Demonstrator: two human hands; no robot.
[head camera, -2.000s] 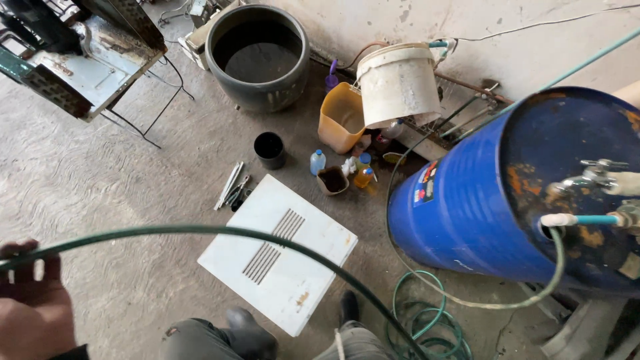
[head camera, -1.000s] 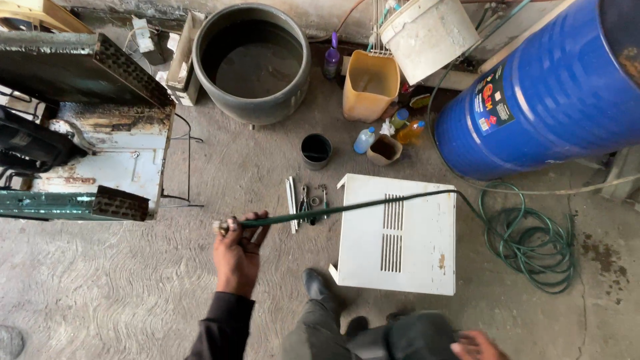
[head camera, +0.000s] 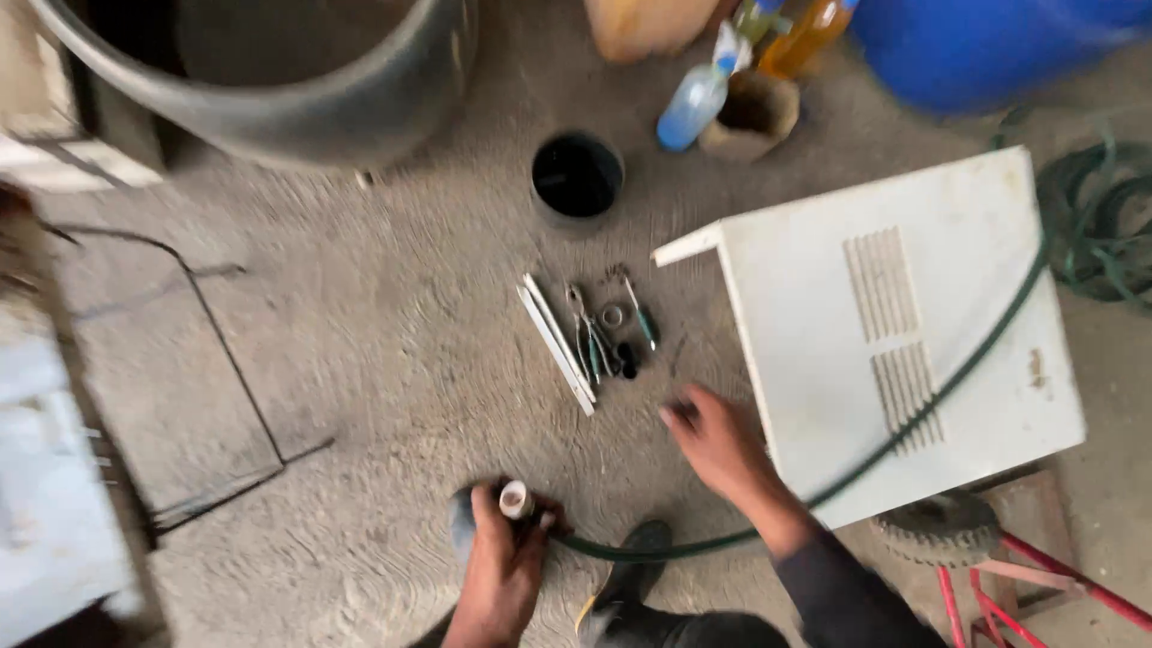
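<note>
My left hand (head camera: 513, 540) grips the end of a green hose (head camera: 684, 551), where a pale round fitting (head camera: 515, 499) shows between thumb and fingers. From there the hose runs under my right forearm and over a white metal panel with slots (head camera: 810, 342). My right hand (head camera: 706, 432), slightly blurred, is reached out over the floor with nothing visible in it. Just beyond it lie pliers (head camera: 589, 337), a screwdriver (head camera: 643, 317), a metal ring (head camera: 613, 315), a small black part (head camera: 627, 360) and white metal strips (head camera: 558, 346).
A dark cup (head camera: 577, 175) stands past the tools. A large grey tub (head camera: 342, 117) is at the upper left, a blue drum (head camera: 972, 54) at the upper right. Nearby are a blue-tinted bottle (head camera: 693, 106), a coiled hose (head camera: 1098, 216), a wheel with red tubing (head camera: 938, 526) and a bent wire frame (head camera: 225, 351).
The hose end, held out at arm's length a second ago, is now close to my boots. My right hand has moved forward towards the tools. The view has shifted closer to the floor.
</note>
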